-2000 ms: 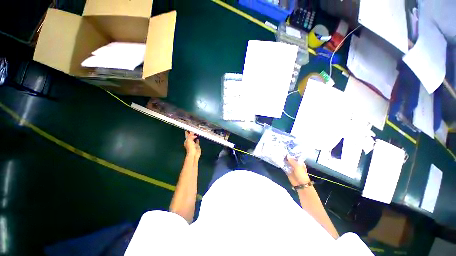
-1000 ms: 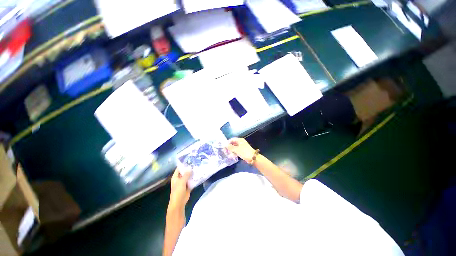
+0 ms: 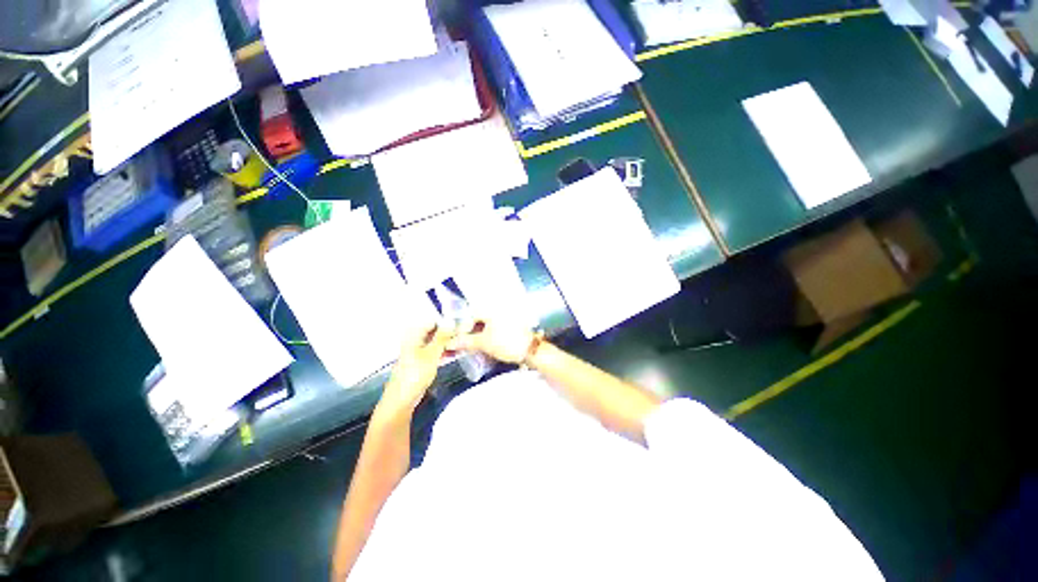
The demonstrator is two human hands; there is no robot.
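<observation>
My left hand (image 3: 426, 348) and my right hand (image 3: 499, 340) are close together above the near edge of the bench. Their fingers pinch a small shiny clear bag (image 3: 474, 365), part of which hangs below the fingers. Its contents are too small and blurred to tell. Just beyond the hands lies a white sheet (image 3: 495, 273) with dark picture blocks, partly covered by the fingers.
White papers lie left (image 3: 336, 301) and right (image 3: 603, 250). Farther left are another sheet (image 3: 205, 318), clear bags (image 3: 182, 423), a black phone-like rectangle (image 3: 273, 392) and a compartment tray (image 3: 216, 233). Folders (image 3: 558, 63) stand behind. Cardboard boxes are low left (image 3: 63, 495) and right (image 3: 848, 273).
The view has turned from the open box and long pale edge toward the papers. My hands have come together, and the large bag of parts is no longer in them; a small bag is.
</observation>
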